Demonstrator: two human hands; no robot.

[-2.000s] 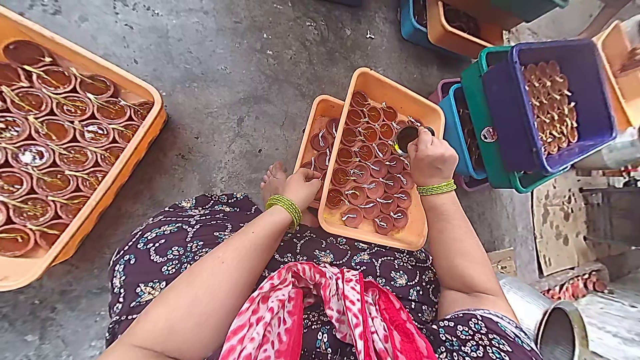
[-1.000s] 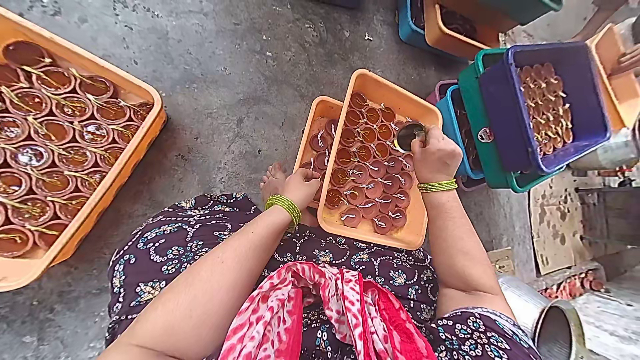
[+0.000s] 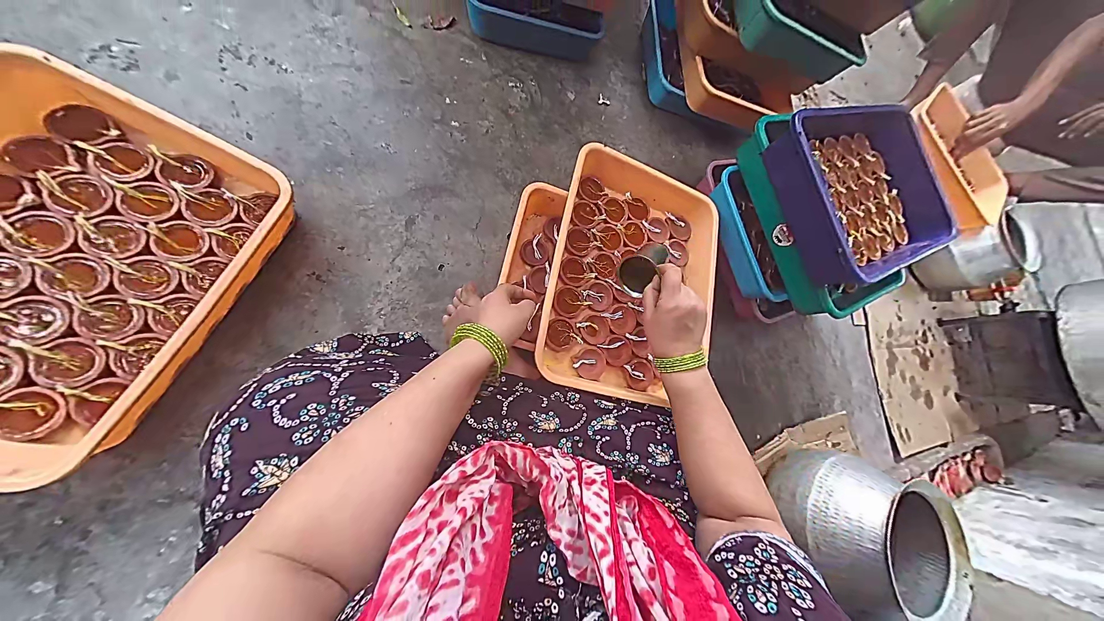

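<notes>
My right hand (image 3: pixel 674 315) grips a small dark metal cup (image 3: pixel 639 271), tilted over the clay lamps in an orange plastic tray (image 3: pixel 565 373). Small round clay lamps (image 3: pixel 570 301) with white wicks fill much of this tray, and several hold amber liquid. Under its left side lies a second orange tray (image 3: pixel 535 203) with more clay lamps. My left hand (image 3: pixel 502 312) rests at the left edge of that lower tray, near my foot; its fingertips are partly hidden, and whether it grips the rim I cannot tell.
At the left is a large orange tray (image 3: pixel 250 159) of filled clay lamps. Stacked tubs, the top one purple (image 3: pixel 927 233), stand at the right. A metal pot (image 3: pixel 837 509) lies at lower right. Beyond the tubs, a person's hand reaches into an orange tray (image 3: pixel 983 190).
My right hand has moved left across the tray with the metal cup, from near its right edge to over the lamps. My left hand has stayed in place.
</notes>
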